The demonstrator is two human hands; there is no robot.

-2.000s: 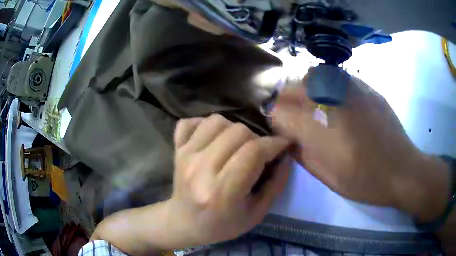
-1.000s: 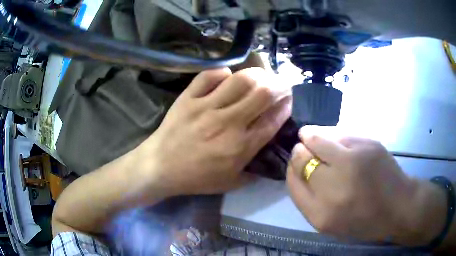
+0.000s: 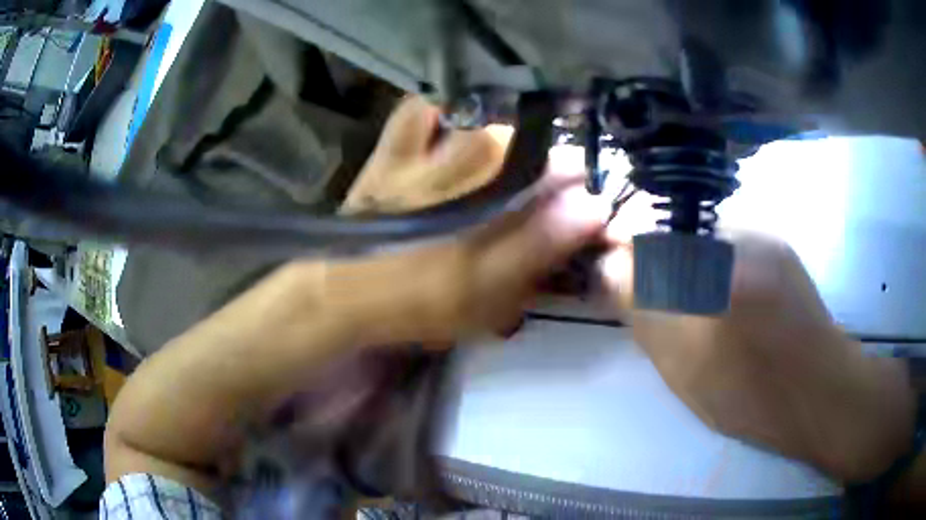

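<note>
The olive-brown fabric [image 3: 173, 274] drapes over the table at the left, and a darker, blurred part hangs over the front edge toward the lap. My left hand [image 3: 457, 193] is blurred under the machine head, partly behind the curved dark bar; its fingertips pinch a dark piece of the fabric near the lit needle area. My right hand [image 3: 731, 335] is partly hidden behind the grey ribbed knob [image 3: 682, 272]; its fingertips are at the same dark fabric bit, but its grip is hidden by blur.
The machine head [image 3: 812, 61] fills the top. The curved dark bar [image 3: 335, 232] crosses from the left. The white machine table [image 3: 569, 406] has a grey ribbed edge [image 3: 569, 498]. A wooden item [image 3: 69, 355] and a pale trough [image 3: 41, 427] are at the far left.
The view has shifted, and the bar and knob sit lower in it. My left hand has moved up under the machine head behind the bar. My right hand is now partly behind the knob.
</note>
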